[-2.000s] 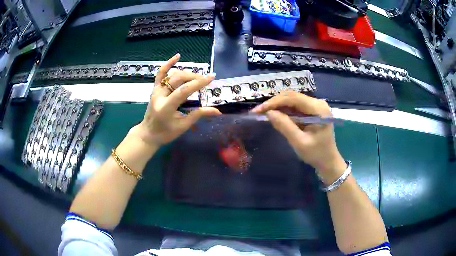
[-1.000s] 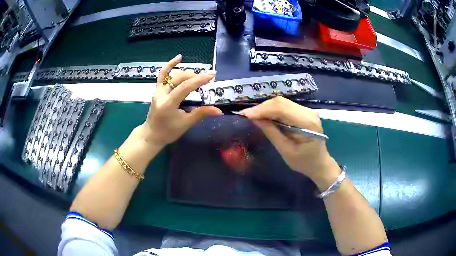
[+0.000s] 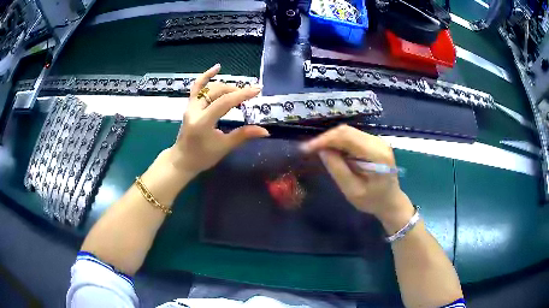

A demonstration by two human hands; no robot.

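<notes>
A silver strip fixture (image 3: 313, 107) with a row of dark round parts lies slightly tilted at the back edge of the black mat (image 3: 259, 222). My left hand (image 3: 207, 123) is at its left end, thumb and forefinger at the fixture's end, other fingers raised. My right hand (image 3: 355, 165) is below the fixture's right half and holds a slim silver tool (image 3: 376, 167), blurred, its tip near the thumb and fingers. A red lump (image 3: 284, 189) with copper-brown specks around it sits on the mat.
Slanted carrier bars (image 3: 63, 156) lie at the left. A row of bars (image 3: 108, 84) runs behind my left hand, with darker bars (image 3: 210, 27) further back. Another bar (image 3: 367, 77) lies behind the fixture. A blue bin (image 3: 338, 21) and red bin (image 3: 424, 48) stand at the back.
My right hand has drawn slightly down and away from the fixture, and the tool has changed its angle over the frames. My left hand has barely moved.
</notes>
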